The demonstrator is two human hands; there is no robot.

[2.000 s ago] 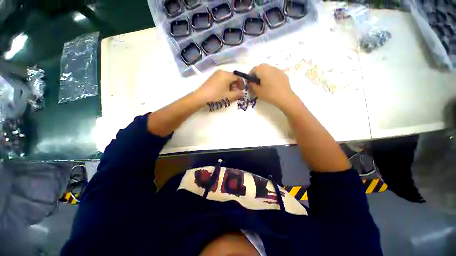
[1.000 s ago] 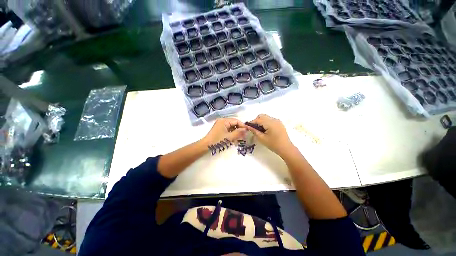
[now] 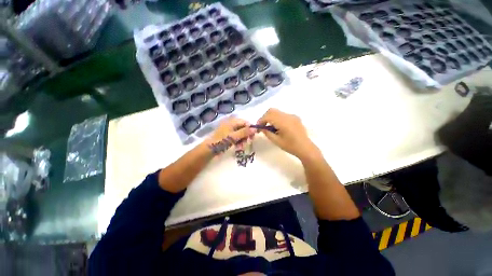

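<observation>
My right hand [image 3: 284, 131] is shut on thin black tweezers [image 3: 265, 128], whose end points left at the fingers of my left hand [image 3: 231, 133]. My left hand is small and blurred; its fingers are bent close to the tweezers, and I cannot tell whether they hold a frame. Several small dark strips [image 3: 220, 145] lie in a row on the back of my left hand near the wrist. A small dark heap of loose strips [image 3: 244, 157] lies on the white board just below the hands.
A blister tray [image 3: 182, 133] of dark frames lies just beyond my hands. Another filled tray [image 3: 431, 85] is at the upper right, with a loose frame [image 3: 462, 89] near a person's dark sleeve [image 3: 470, 132]. A small clear bag [image 3: 349, 87] and flat plastic bag [image 3: 85, 149] also lie there.
The view has tilted and shifted since the earlier frames, showing more of the trays. The tweezers remain in my right hand, and the hands remain close together above the strip heap.
</observation>
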